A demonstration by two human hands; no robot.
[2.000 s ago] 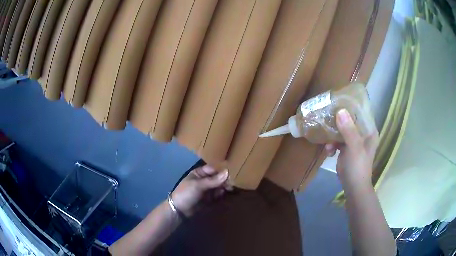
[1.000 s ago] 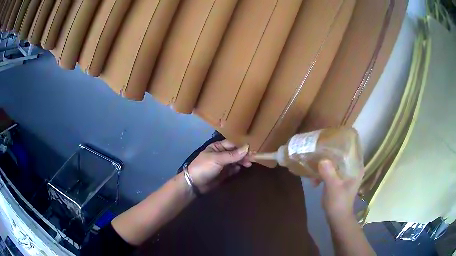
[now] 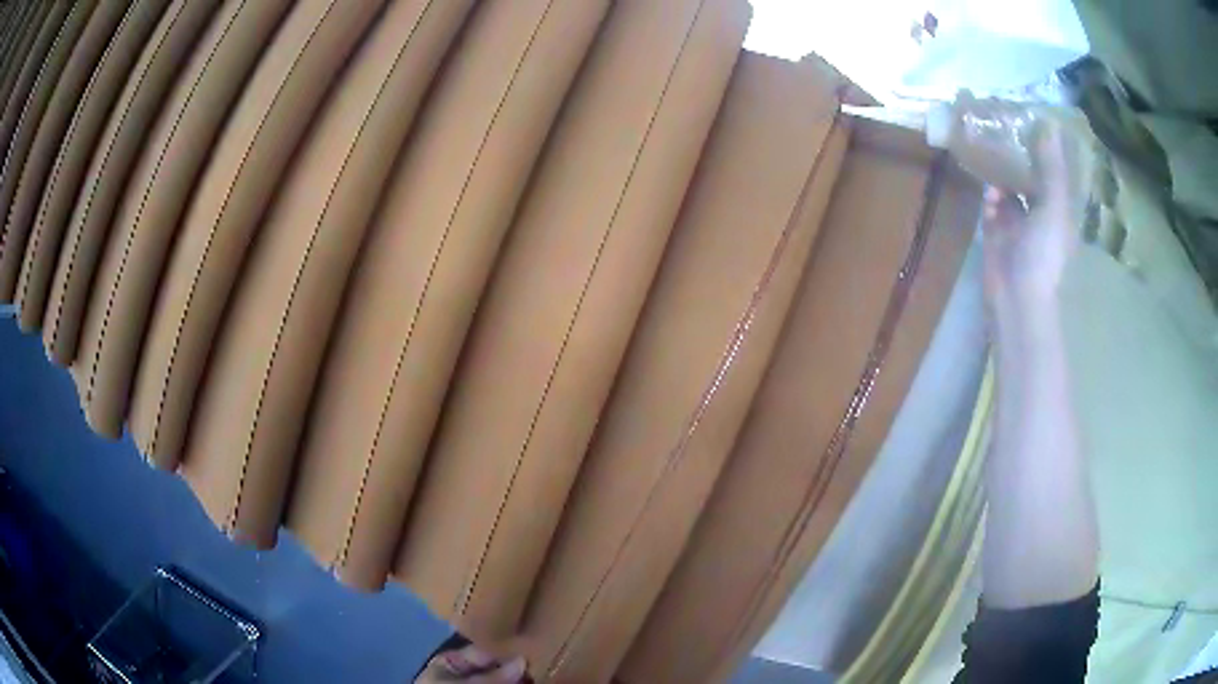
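Note:
Long tan panels [image 3: 534,307] overlap in a wide row, each with a dark line along it. The two rightmost panels carry shiny wet glue lines [image 3: 862,388]. My right hand [image 3: 1035,221] is at the upper right, blurred, holding the glue bottle [image 3: 995,140] near the far ends of these panels. The bottle's nozzle is hard to make out against the bright area. My left hand [image 3: 474,664] is at the bottom edge, mostly cut off, by the near end of a panel; its fingers' hold cannot be told.
Pale yellow-green sheets [image 3: 1149,428] and thin yellow edges [image 3: 935,575] lie right of the row. A white surface [image 3: 801,30] shows at the far end. A metal-framed rack [image 3: 174,635] stands on the blue-grey floor [image 3: 334,621] at lower left.
My right hand has moved with the bottle from the panels' near ends to the far ends. The view has shifted, leaving my left hand at the bottom edge. The second panel's glue line now runs its length.

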